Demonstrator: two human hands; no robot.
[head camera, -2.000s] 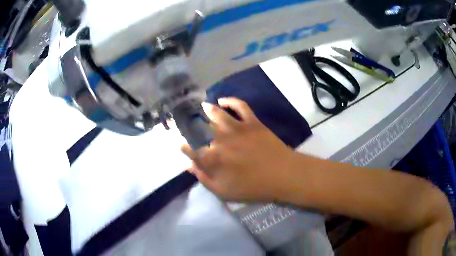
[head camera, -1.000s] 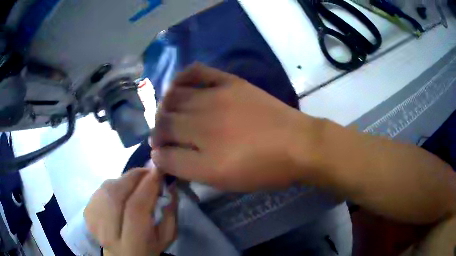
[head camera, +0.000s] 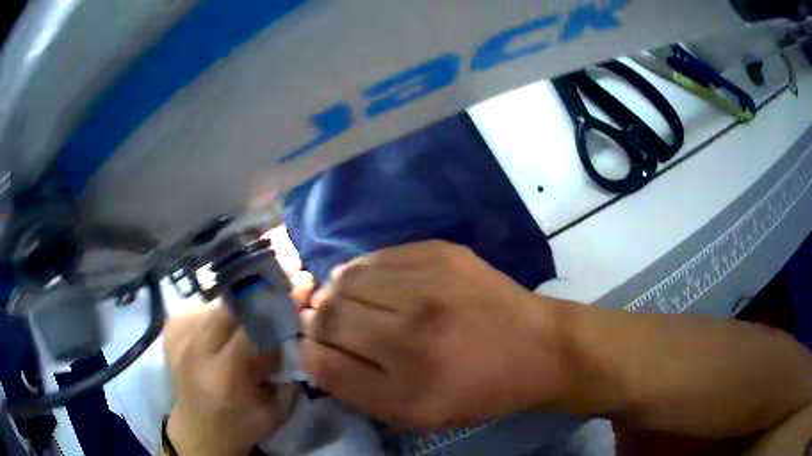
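A navy fabric panel (head camera: 410, 191) lies under the machine arm, to the right of the needle area. My right hand (head camera: 427, 334) is on its near edge, fingers bent, fingertips pinched at the fabric edge beside the grey attachment (head camera: 265, 312). My left hand (head camera: 218, 378) is left of and partly behind that attachment, fingers curled close to my right fingertips. What my left fingers hold is hidden. White fabric (head camera: 133, 392) lies around and below my left hand. The sewing machine (head camera: 356, 80) fills the top of the view.
Black-handled shears (head camera: 637, 147) lie right of the machine arm. A yellow-green and blue tool (head camera: 712, 85) lies beyond them. A ruler strip (head camera: 712, 258) runs along the grey front table edge. Navy cloth (head camera: 89, 410) shows at lower left.
My left hand has come in from below and moved up beside the grey attachment. My right hand has turned and closed near the fabric edge. The view has shifted closer.
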